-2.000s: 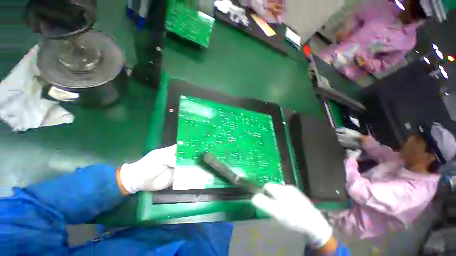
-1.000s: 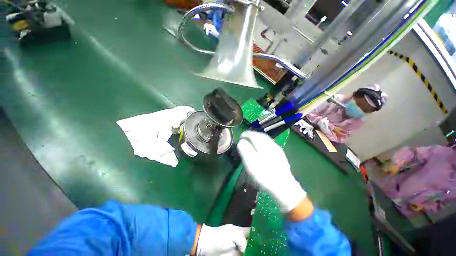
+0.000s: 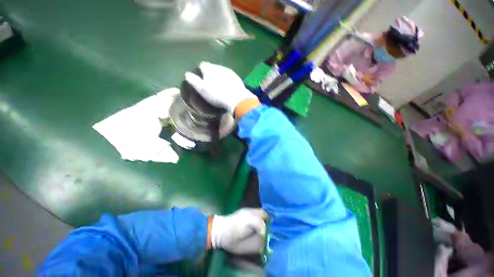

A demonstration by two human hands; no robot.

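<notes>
My right hand (image 3: 219, 89), white-gloved, is on the dark top piece (image 3: 195, 103) above the round silvery metal can (image 3: 189, 124), its fingers curled over it. Whether the brush is also in this hand cannot be told. My left hand (image 3: 238, 231), white-gloved, is low in the middle with its fingers closed at the near edge of the green circuit board (image 3: 355, 208). My right sleeve covers most of the board. Part of it shows right of the sleeve, on a black pad.
A white cloth (image 3: 135, 127) lies left of the can. Blue and white markers (image 3: 287, 70) stand beyond it, near another green board (image 3: 299, 100). A clear hood (image 3: 208, 19) hangs at the top. A second dark pad (image 3: 403, 232) is right. People in pink sit opposite and right.
My right hand has moved from the board to the can's dark top piece. My left hand stays at the board's edge. The view has swung left, then slightly back.
</notes>
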